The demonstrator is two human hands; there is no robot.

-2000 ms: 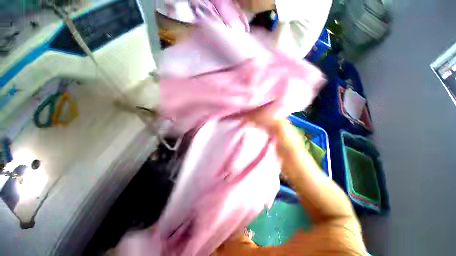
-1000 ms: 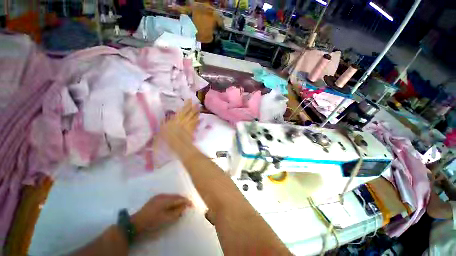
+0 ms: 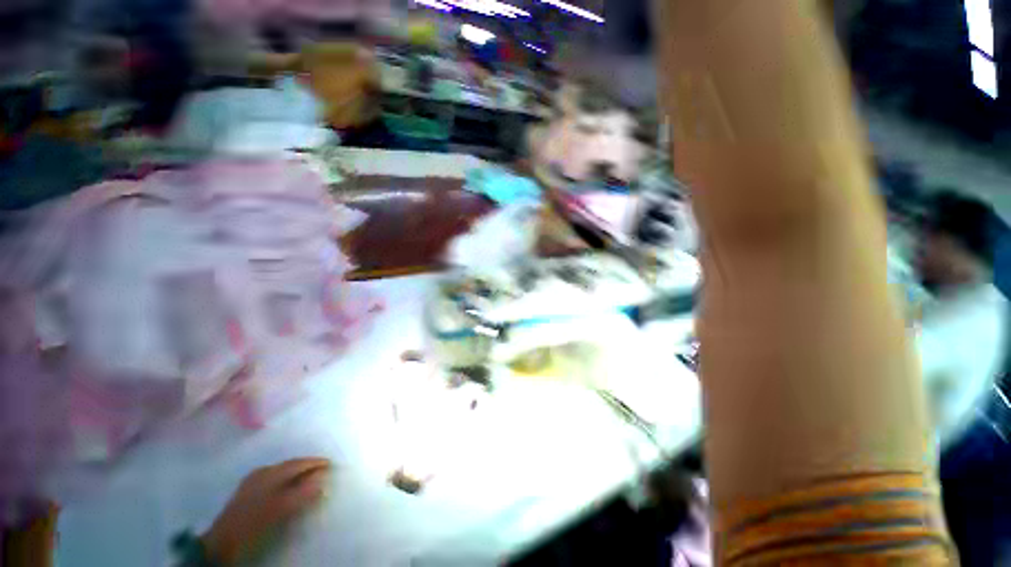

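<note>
The frame is blurred. My left hand (image 3: 272,504), a dark band at its wrist, rests low on the white table (image 3: 366,543); whether its fingers hold anything is unclear. My right forearm rises upright across the right side, with a striped orange sleeve; its hand is cut off by the top edge. The heap of pale pink and whitish cut pieces (image 3: 166,288) lies left and beyond my left hand. The white sewing machine (image 3: 577,316) stands in the middle, its needle area lost in glare.
A brown surface (image 3: 410,227) lies behind the machine, with a turquoise cloth (image 3: 504,185) beside it. White cloth (image 3: 493,244) lies just behind the machine head. A person in a pale top (image 3: 959,343) is at the right edge, partly behind my forearm.
My right hand has left the heap's edge and gone up out of the picture. The bright pink cloth behind the machine no longer shows. My left hand stays low on the table; the view has shifted.
</note>
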